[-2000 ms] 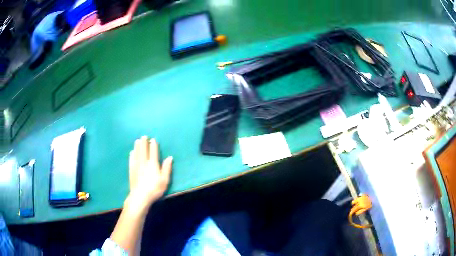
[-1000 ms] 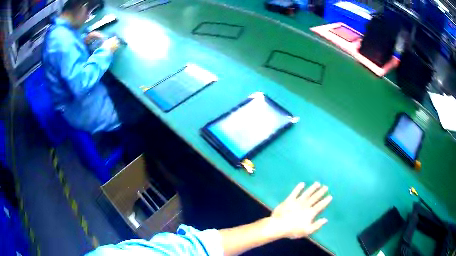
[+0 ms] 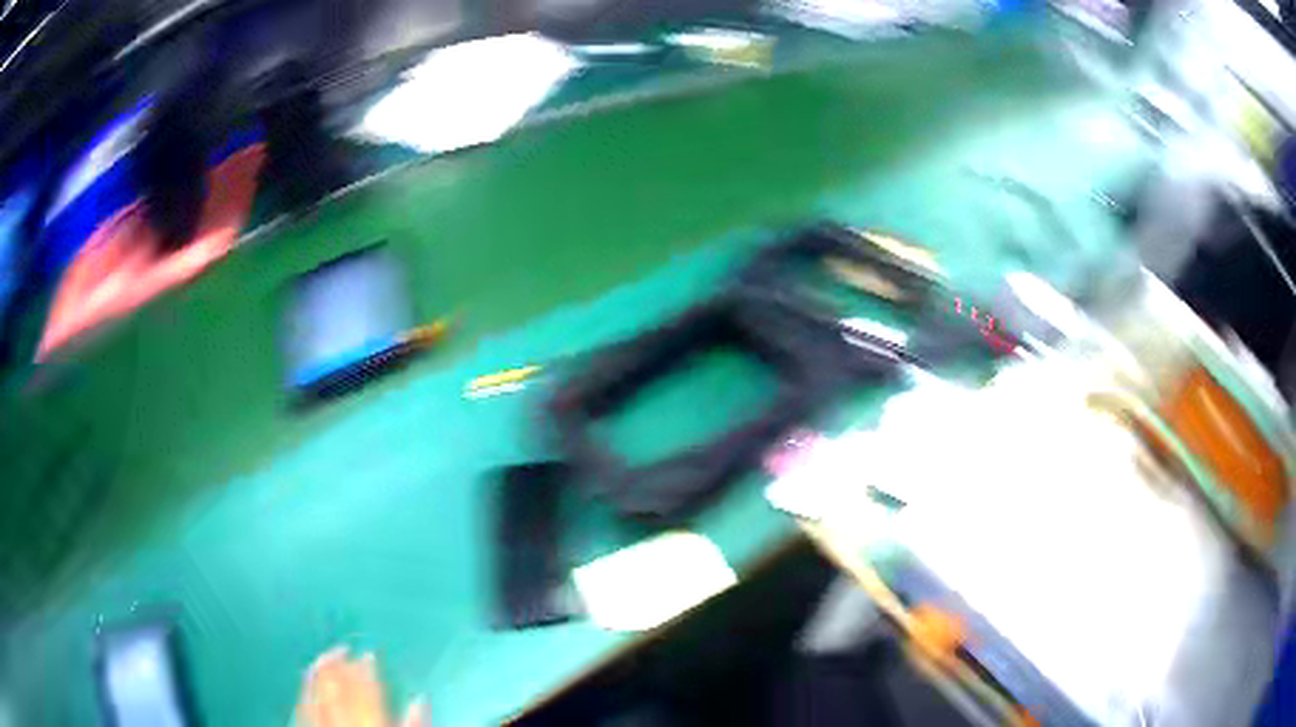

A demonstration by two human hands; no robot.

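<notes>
The view is strongly blurred. My left hand (image 3: 346, 692) is at the bottom edge, cut off by it, over the green bench mat. Its fingers and thumb look apart, with nothing visible in them. My right hand is not in view. Up and right of my left hand lies a small solid black slab (image 3: 529, 547). Beside the slab is a thick stack of empty black frames (image 3: 654, 490). A shiny panel (image 3: 139, 675) with a dark border lies left of my hand. Another panel (image 3: 346, 320) with an orange tail lies farther back.
A whitish paper slip (image 3: 654, 580) lies right of the slab. The overexposed white machine bed (image 3: 1052, 526) is at the right, with an orange plate (image 3: 1225, 440) beyond it. A pink-edged board (image 3: 149, 277) is at the back left.
The view has swung right, bringing the machine bed back in and losing the seated person. My left hand now shows only at the bottom edge, lower left.
</notes>
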